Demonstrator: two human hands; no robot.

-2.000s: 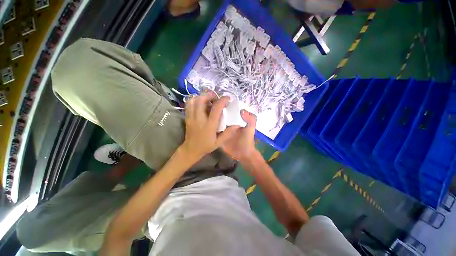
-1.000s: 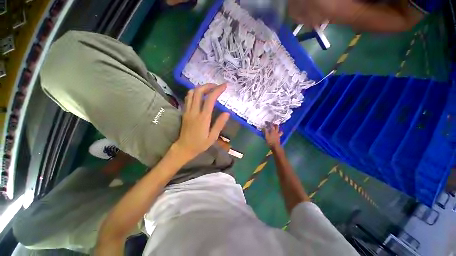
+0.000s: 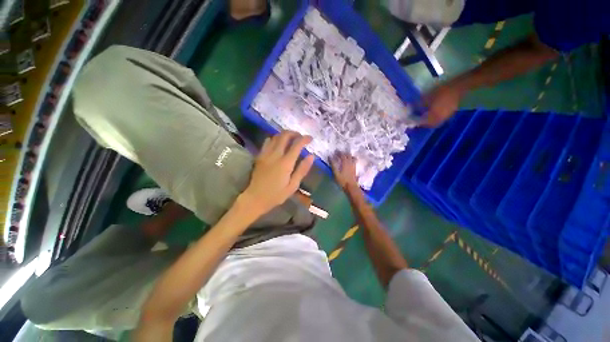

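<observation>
A blue tote (image 3: 257, 93) stands on the floor in front of me, filled with white power adapters (image 3: 338, 43) along its edges and tangled white cables (image 3: 328, 90) in the middle. My left hand (image 3: 277, 170) is over the tote's near edge, fingers spread, with nothing seen in it. My right hand (image 3: 344, 170) reaches into the tote's near side, fingers down among the white parts. Its fingertips are blurred in the glare, so whether it holds one cannot be told.
Another person's hand (image 3: 441, 103) is at the tote's right corner. Nested blue totes (image 3: 508, 174) lean in a row at the right. A stool's metal legs (image 3: 428, 50) stand behind. A rack with a yellow board (image 3: 27, 80) is at the left.
The white piece held in both hands two seconds ago is gone from them. My right hand has moved into the tote and slightly left. The other person's hand has come to the tote's right corner.
</observation>
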